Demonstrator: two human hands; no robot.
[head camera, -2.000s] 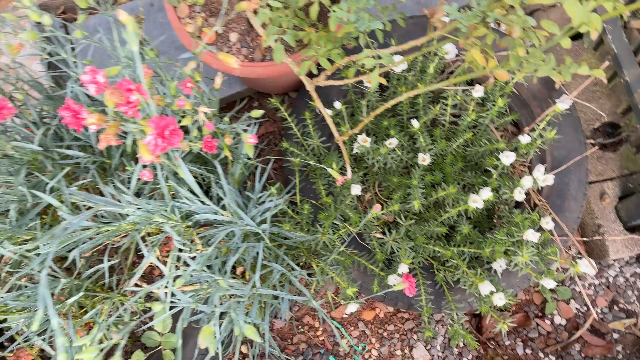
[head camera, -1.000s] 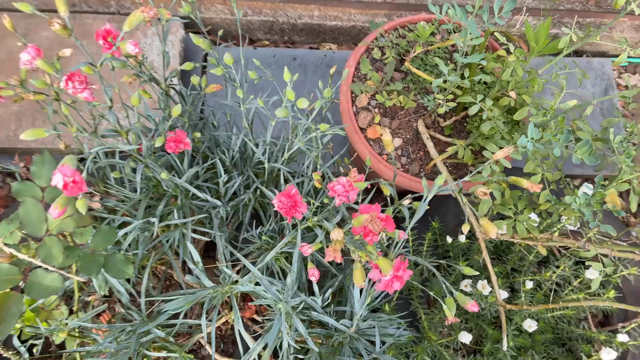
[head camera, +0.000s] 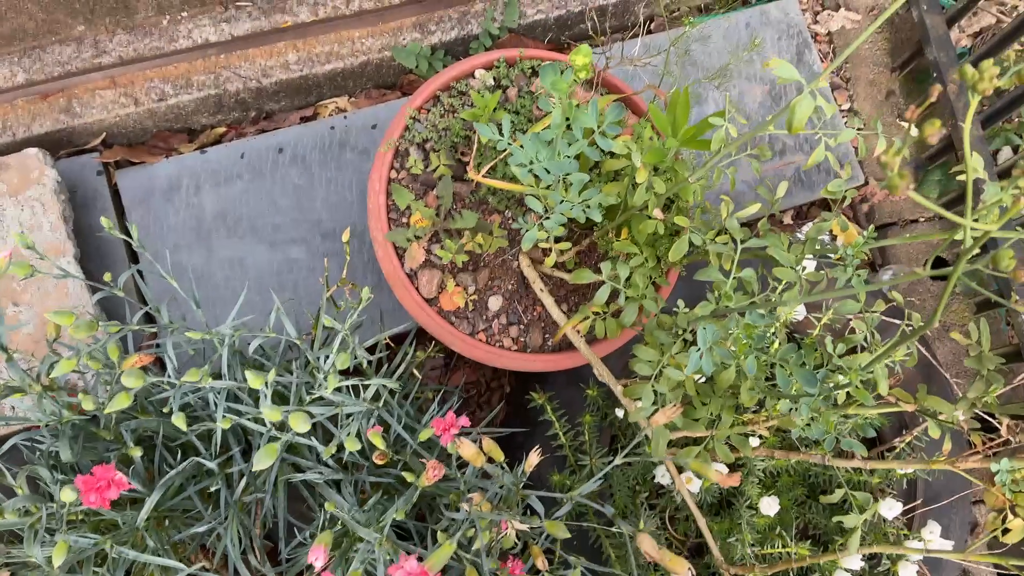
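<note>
Neither my left hand nor my right hand is in view. A round terracotta-coloured pot (head camera: 384, 216) holds pebbly soil, small weeds and a leafy shrub with blue-green leaves (head camera: 560, 176). From its soil a bare woody stem (head camera: 560, 320) leans out over the rim toward the lower right. Carnation plants with narrow grey-green leaves (head camera: 280, 480) fill the lower left, bearing green buds and pink flowers, one pink bloom (head camera: 102, 485) at the left. Small white flowers (head camera: 769, 505) show among low needle-like foliage at the lower right.
Grey stone slabs (head camera: 240, 216) lie under and beside the pot. A rough stone block (head camera: 40, 248) stands at the left edge. Behind runs a weathered concrete ledge (head camera: 240, 72) with dry leaves along it. Dark metal bars (head camera: 944, 72) cross the upper right; long thin stems reach over the right side.
The view has shifted a lot, from the white-flowered plant across the carnations to the pot, which now sits near the middle. No hand shows in any frame.
</note>
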